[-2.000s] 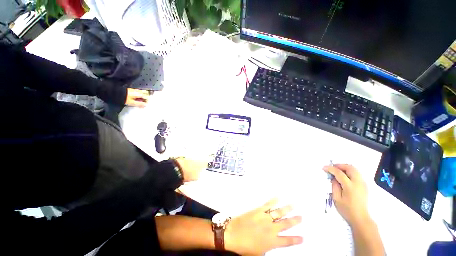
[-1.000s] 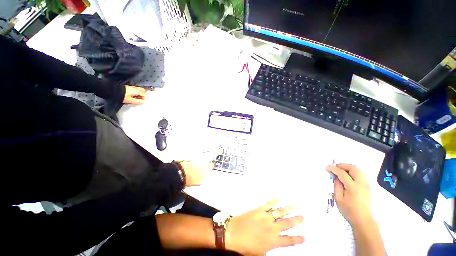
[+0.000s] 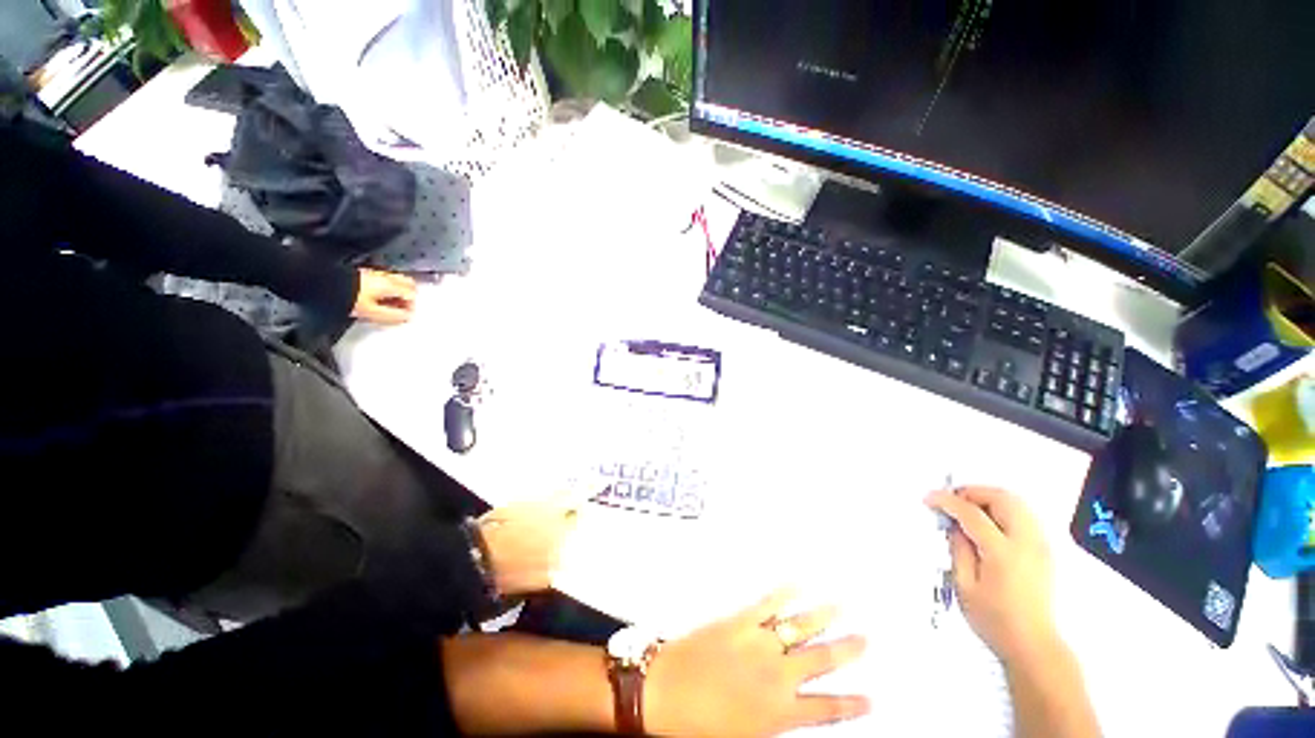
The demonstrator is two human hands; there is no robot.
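My left hand [image 3: 743, 675], with a ring and a brown-strapped watch, lies flat with fingers spread on a white sheet washed out by glare. My right hand [image 3: 1002, 565] holds a thin pen [image 3: 945, 584] between thumb and fingers, its lower end pointing down to the sheet. A ruled edge of the form [image 3: 995, 699] shows faintly between my hands. The silver-white calculator [image 3: 652, 433] lies in front of my left hand, its keys partly lost in glare; another person's hand is close to its lower left corner.
A person in black leans in at left, one hand [image 3: 527, 548] near the calculator, the other [image 3: 384, 296] on the desk. Keys with black fob [image 3: 460, 414], keyboard [image 3: 916, 320], monitor [image 3: 995, 116], mouse [image 3: 1149, 487] on its pad [image 3: 1175, 541], blue box [image 3: 1240, 339], dark clothing [image 3: 310, 166].
The other person's near hand has drawn back slightly to the left from the calculator. My hands stay in nearly the same place, with the pen still held. The view has shifted a little.
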